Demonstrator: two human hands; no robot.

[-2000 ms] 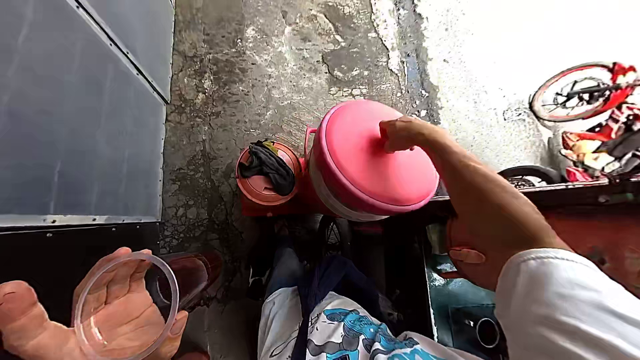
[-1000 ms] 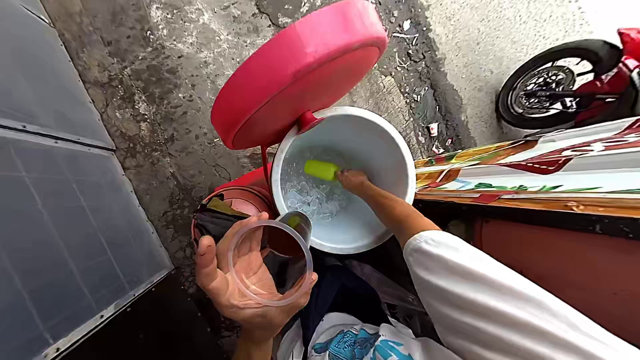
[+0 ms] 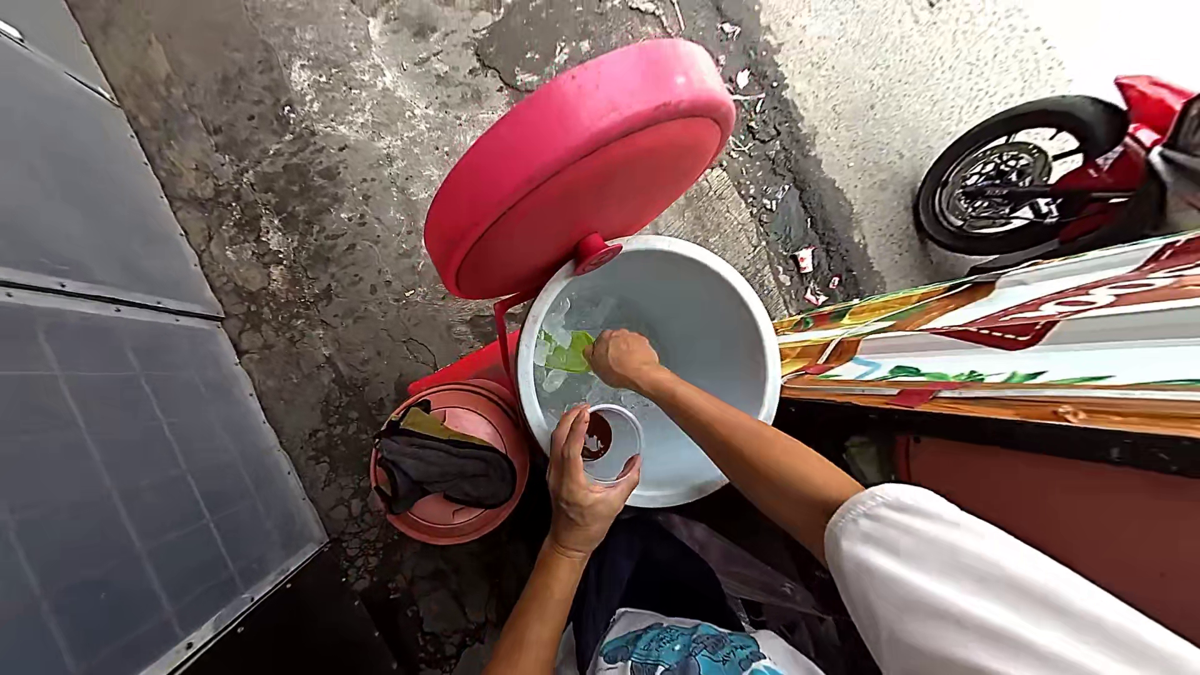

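Note:
My right hand (image 3: 622, 359) is closed on a yellow-green plastic scoop (image 3: 568, 353), which lies among ice pieces (image 3: 555, 379) at the left side inside a round cooler (image 3: 722, 328) with a pale interior. My left hand (image 3: 583, 487) holds a clear plastic cup (image 3: 621, 450) by its sides over the cooler's near-left rim; something dark brown shows in the cup. The cooler's pink lid (image 3: 591, 159) stands tilted up on its hinge at the far left of the opening. The scoop's handle is hidden in my right hand.
Left of the cooler is a pink bucket (image 3: 448, 530) with a dark cloth (image 3: 450, 469) on it. Grey metal panels (image 3: 122, 450) stand at the left. A printed banner on a wooden edge (image 3: 994, 403) runs along the right, with a red motorcycle (image 3: 1106, 187) beyond it on the pavement.
The cooler's lid was shut two seconds ago and is now up. My left hand with the cup has come from the far left to the cooler's rim. My right hand moved from the lid to the scoop inside.

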